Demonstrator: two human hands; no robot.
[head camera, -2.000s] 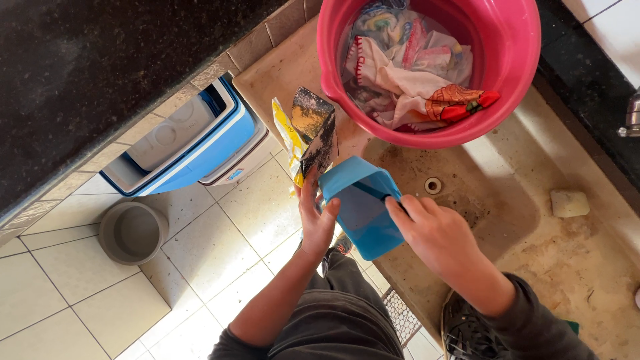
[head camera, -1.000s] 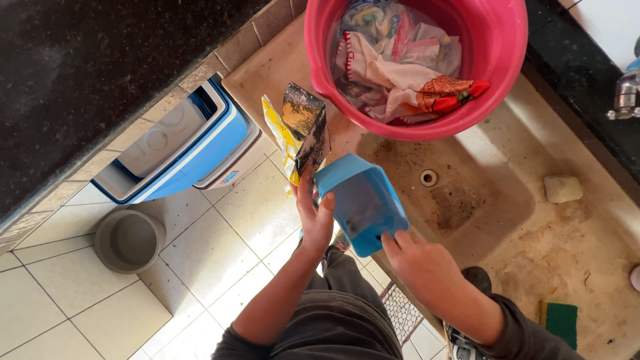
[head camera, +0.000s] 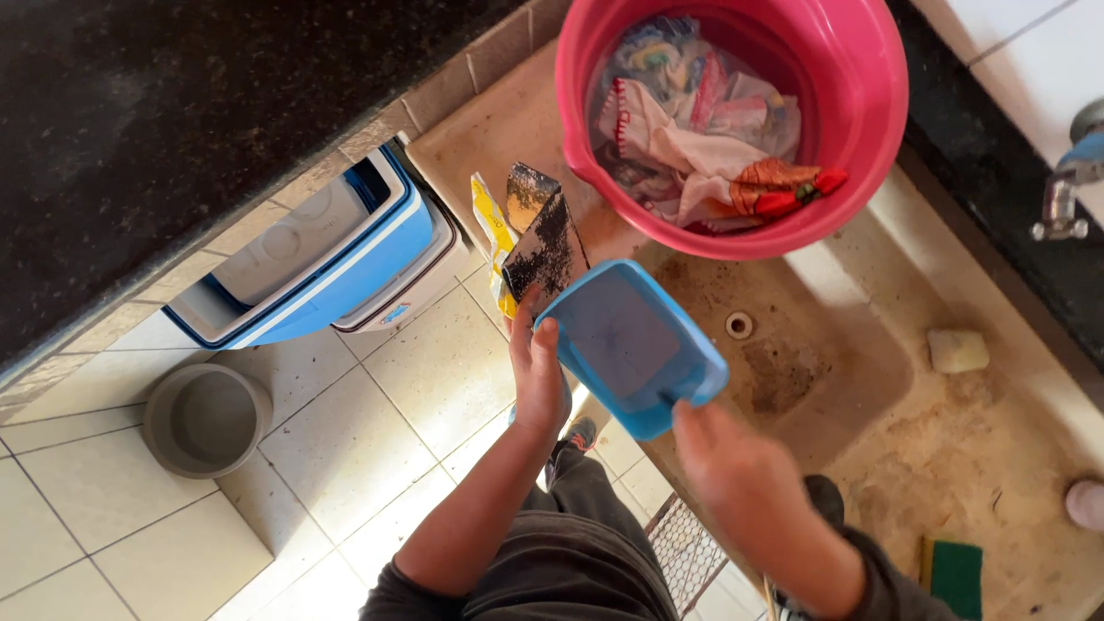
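Observation:
A blue plastic container (head camera: 634, 336) is tilted between my hands above the near edge of the washing sink. My left hand (head camera: 539, 371) holds its left rim with the thumb; the fingers are partly hidden behind it. Just beyond those fingertips are a folded, black-speckled piece (head camera: 552, 246) and a yellow and white wrapper (head camera: 493, 233); whether the fingers hold them I cannot tell. My right hand (head camera: 742, 474), blurred, is at the container's lower right corner, fingertips against its edge. A pink plastic basin (head camera: 733, 246) with wet cloths (head camera: 690, 147) in water stands on the sink.
The stained sink (head camera: 914, 466) has a drain hole (head camera: 739, 325), a soap bar (head camera: 958, 351) and a green and yellow sponge (head camera: 953, 578). A metal tap (head camera: 1061, 207) is at right. Left are a dark stone counter (head camera: 172, 103), a blue cooler (head camera: 345, 267) and a grey bucket (head camera: 207, 420).
The blue container has turned so more of its inside faces the camera. My right hand has moved from its upper right side to its lower right corner.

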